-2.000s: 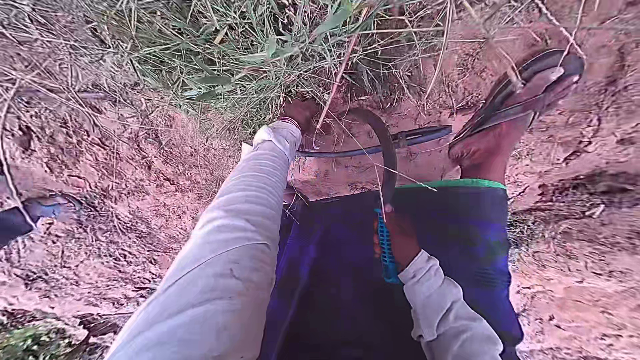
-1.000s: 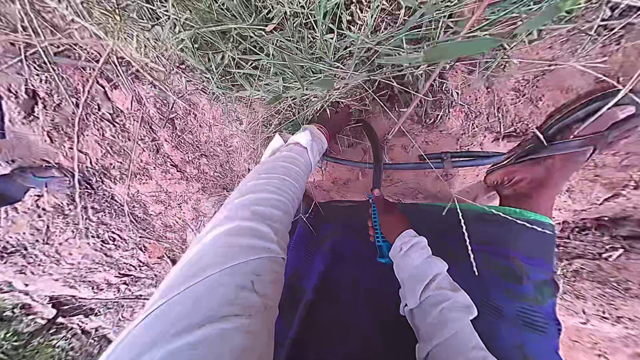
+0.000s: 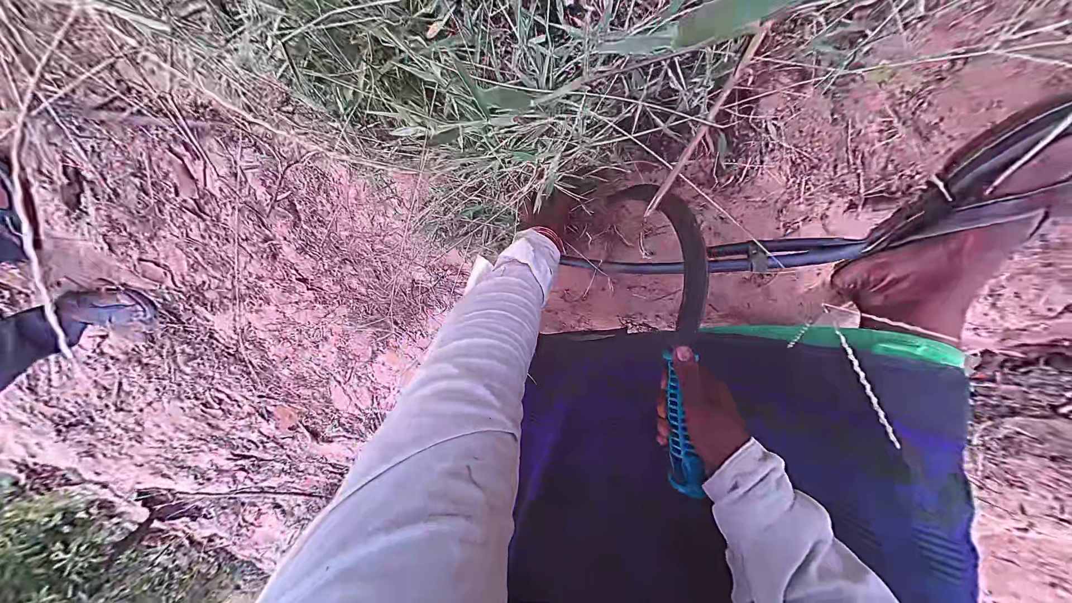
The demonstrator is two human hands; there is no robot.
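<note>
My right hand is closed around the blue plastic handle of a sickle. The sickle's dark curved blade rises from the handle and bends left, its end close to my left hand. My left hand reaches down into the base of the green grass; its fingers are dim and partly covered by blades, so its hold cannot be made out. A red band circles the left wrist. A thin black hose or tube runs along the ground just below that hand, passing behind the sickle blade.
A sandalled foot stands at the right, beside the hose. Dark cloth with a green edge covers my lap. Another person's foot shows at the left edge. Dry stems lie over the reddish soil, and low plants grow at lower left.
The sickle blade was close against my left hand a second ago; its curve now stands farther right of that hand. My right hand still grips the handle. The view has shifted somewhat.
</note>
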